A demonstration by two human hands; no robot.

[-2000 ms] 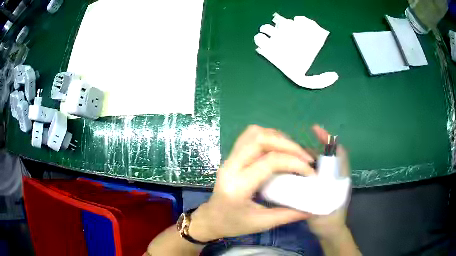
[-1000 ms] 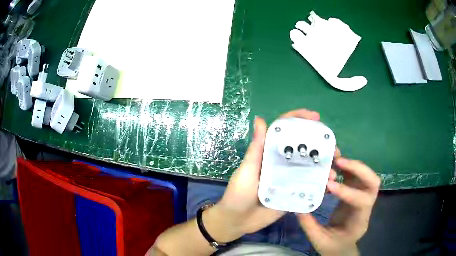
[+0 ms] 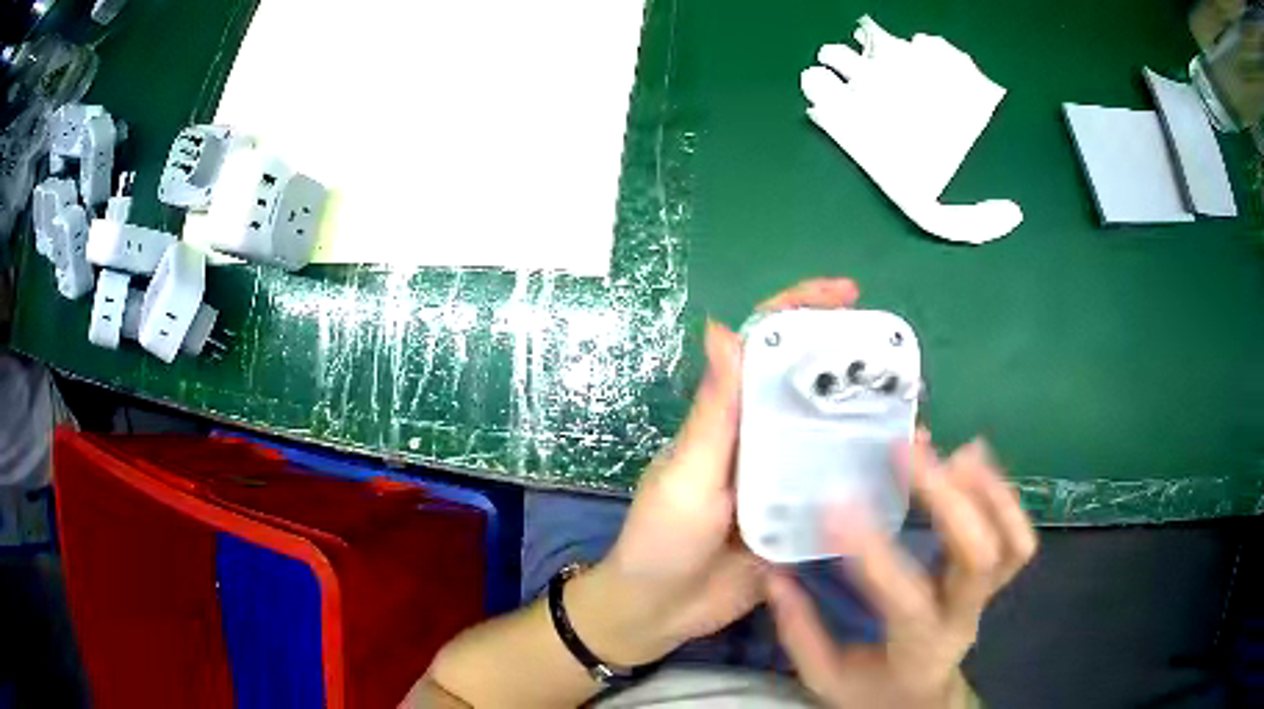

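A white travel adapter is held up near the bench's front edge, its back facing me, with three round pins near its top and screws at the corners. My left hand grips it along its left side and from behind. My right hand is blurred, with fingers spread over the adapter's lower right; whether they touch it is unclear.
A jumbled cluster of white adapters lies at left, beside a large white paper sheet. A white glove and folded pads lie farther back at right. Red and blue bins stand below the bench at left.
The adapter has turned from edge-on two seconds ago to back-facing, and since one second ago has tilted slightly. My right hand's fingers have moved over its lower part.
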